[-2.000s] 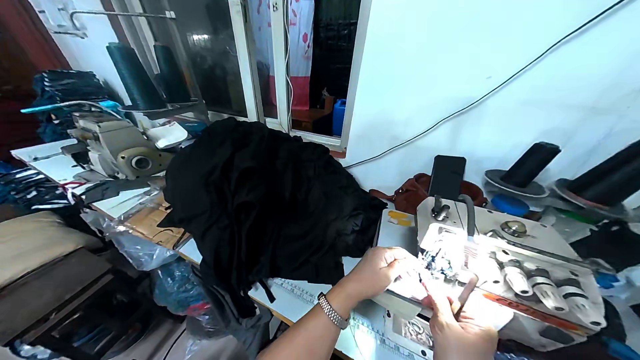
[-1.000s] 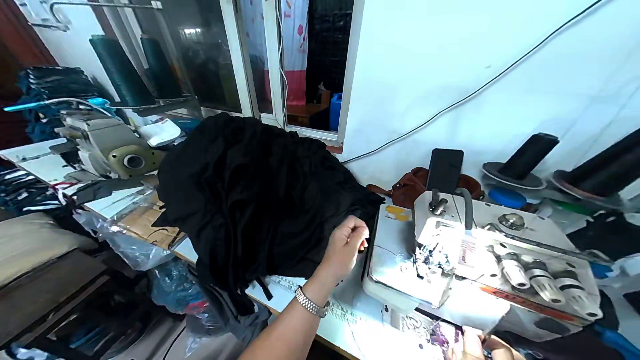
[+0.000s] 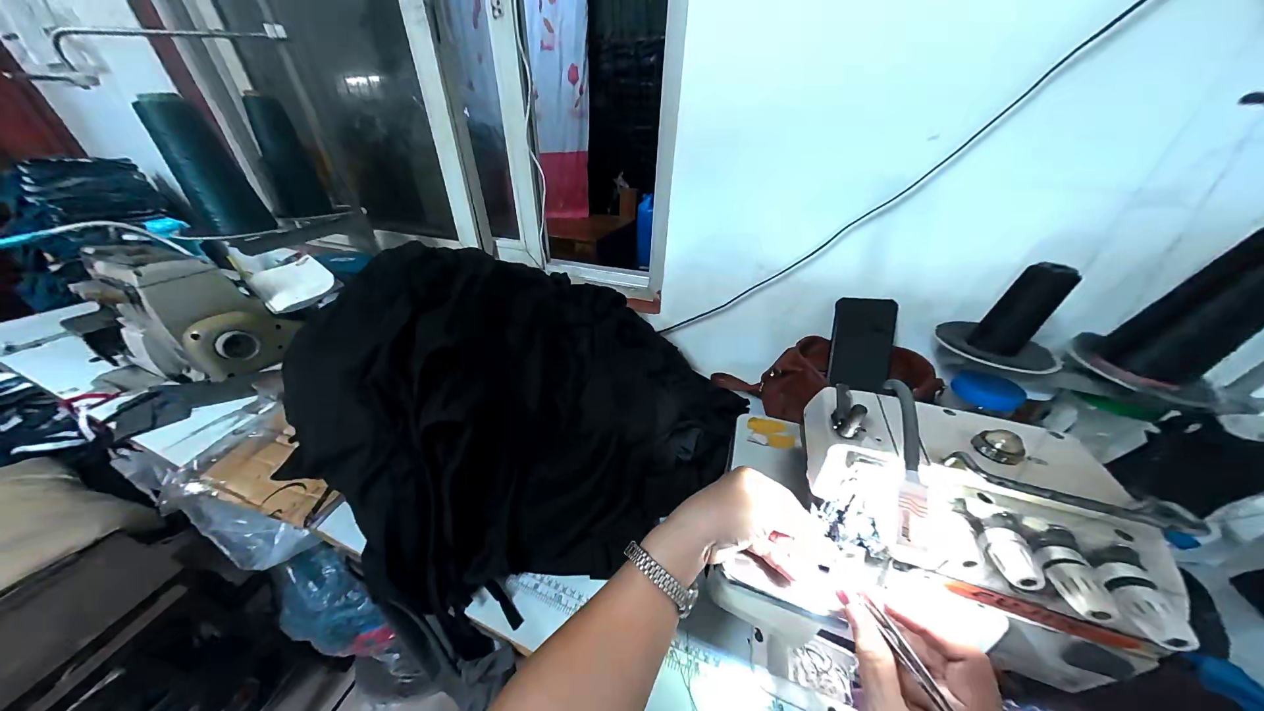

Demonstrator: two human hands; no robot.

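An overlock sewing machine [image 3: 997,464] stands at the right, its needle area lit very brightly. My left hand [image 3: 755,518], with a metal watch band on the wrist, is at the left side of that area with its fingers bent together; glare hides whether anything is between them. Metal tweezers [image 3: 904,647] are in my right hand [image 3: 928,662], below the needle area, their tips pointing up toward it. The threading parts [image 3: 854,518] sit just above both hands. A big heap of black fabric [image 3: 494,415] lies left of the machine.
Behind the machine are a phone [image 3: 862,343], a brown leather bag [image 3: 795,380] and black thread cones [image 3: 1024,308]. Another sewing machine [image 3: 197,316] stands at the far left. Plastic bags [image 3: 331,602] hang near the table's edge. A measuring scale [image 3: 553,590] runs along the tabletop.
My left hand has moved right, from beside the black fabric to the needle area. My right hand has come up from the machine's lower front, and the tweezers now show clearly in it.
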